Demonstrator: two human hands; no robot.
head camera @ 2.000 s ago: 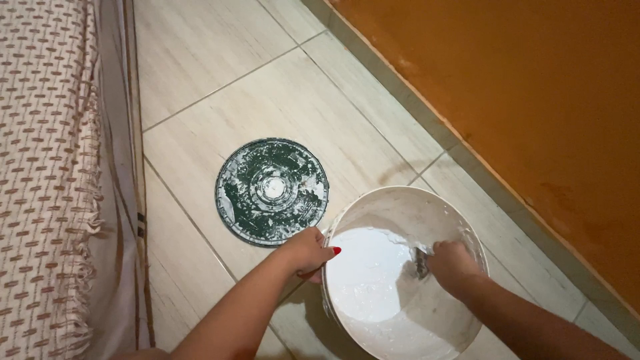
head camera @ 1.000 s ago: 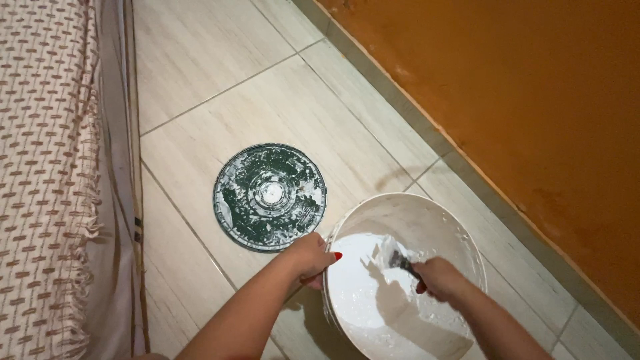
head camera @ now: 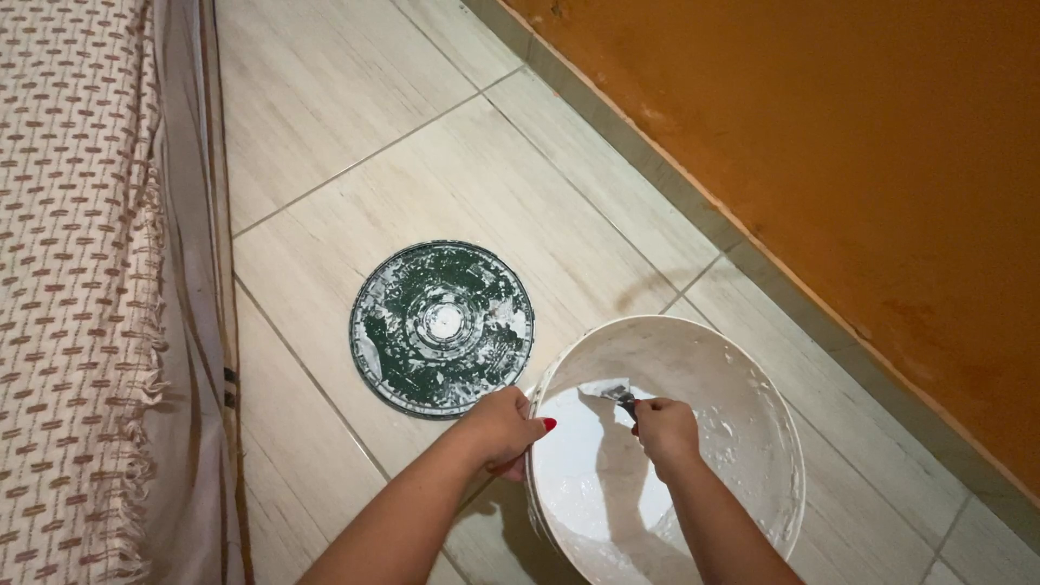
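A white plastic bucket [head camera: 764, 422] stands on the tiled floor at the lower right, holding a smooth white paste [head camera: 569, 463]. My left hand [head camera: 508, 431] grips the bucket's left rim, thumb over the edge. Inside the bucket, my right hand [head camera: 668, 431] holds a putty knife [head camera: 622, 396] by its dark handle. Its blade, with white paste on it, points left over the paste near the far inner wall; whether it touches the paste I cannot tell. Just left of the bucket, a dark green round lid [head camera: 406, 357] smeared with dried white material lies flat on the floor.
A fringed, patterned woven cloth [head camera: 73, 284] hangs along the left side, beside a grey fabric. An orange wall [head camera: 853, 146] with a tile skirting [head camera: 723, 236] runs diagonally along the right. Pale tiles [head camera: 455, 179] cover the floor between them.
My right hand has moved from the bucket's right side toward its middle, and the putty knife blade shows more plainly. My left hand has stayed on the rim.
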